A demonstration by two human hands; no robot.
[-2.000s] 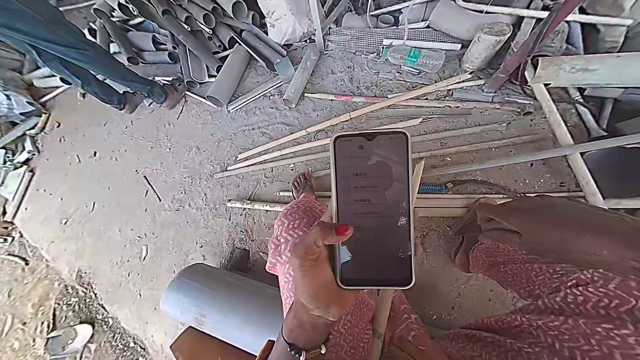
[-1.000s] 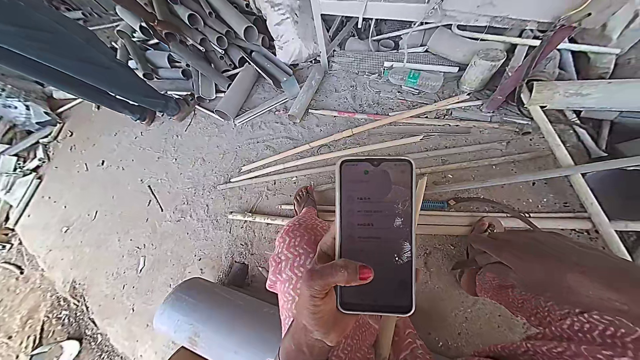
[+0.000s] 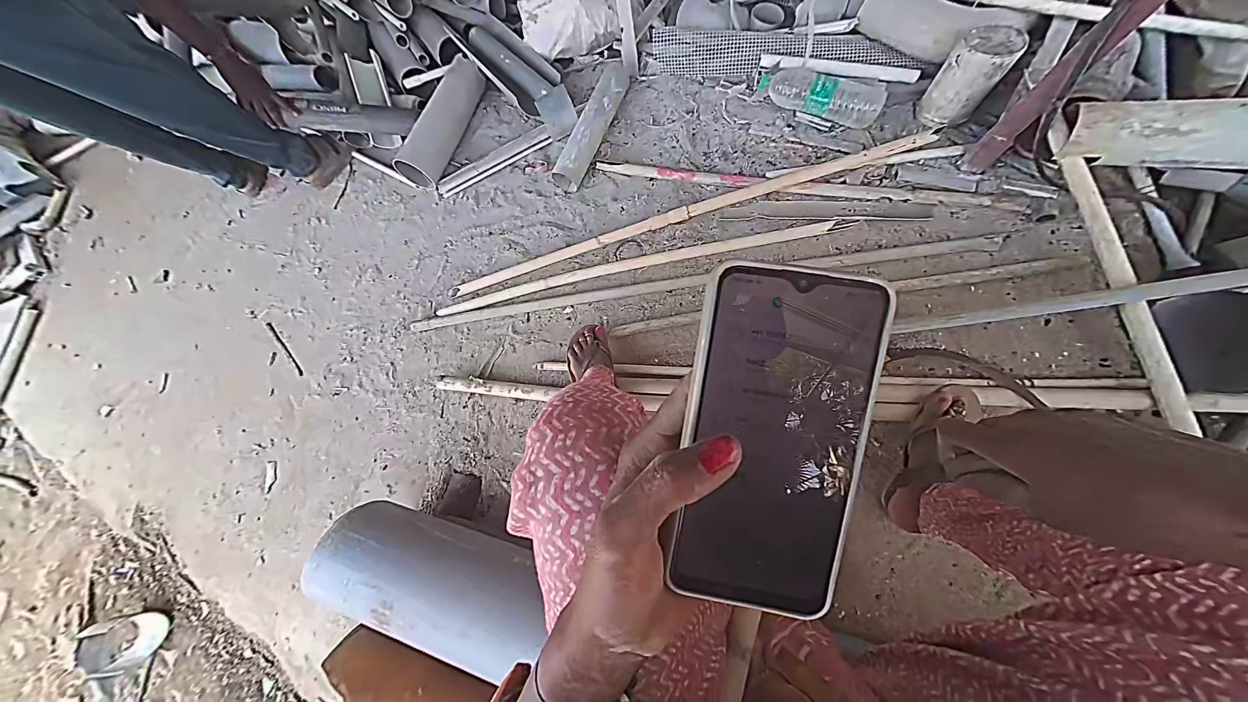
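Note:
My left hand (image 3: 634,546) is shut around a smartphone (image 3: 780,439) in a pale case, its thumb with a red-painted nail lying over the left edge of the screen. The screen is dark, with faint lines of writing and bright reflections. Behind the phone, long thin bamboo strips (image 3: 682,213) lie on the dusty ground. Patterned pink cloth (image 3: 575,458) covers my legs, and my sandalled foot (image 3: 590,353) shows left of the phone. A wooden stick (image 3: 741,653) is partly visible below the phone. My right hand is out of view.
A large grey pipe (image 3: 429,580) lies at lower left, near a brown object (image 3: 390,673). Grey pipe offcuts (image 3: 444,122), a plastic bottle (image 3: 829,96) and wire mesh (image 3: 707,51) line the top. Another person's hand (image 3: 252,86) is at the pipes, upper left. A frame (image 3: 1121,278) stands right.
The other person's hand now shows at the pipe pile, where it was not visible before. My left hand keeps hold of the smartphone.

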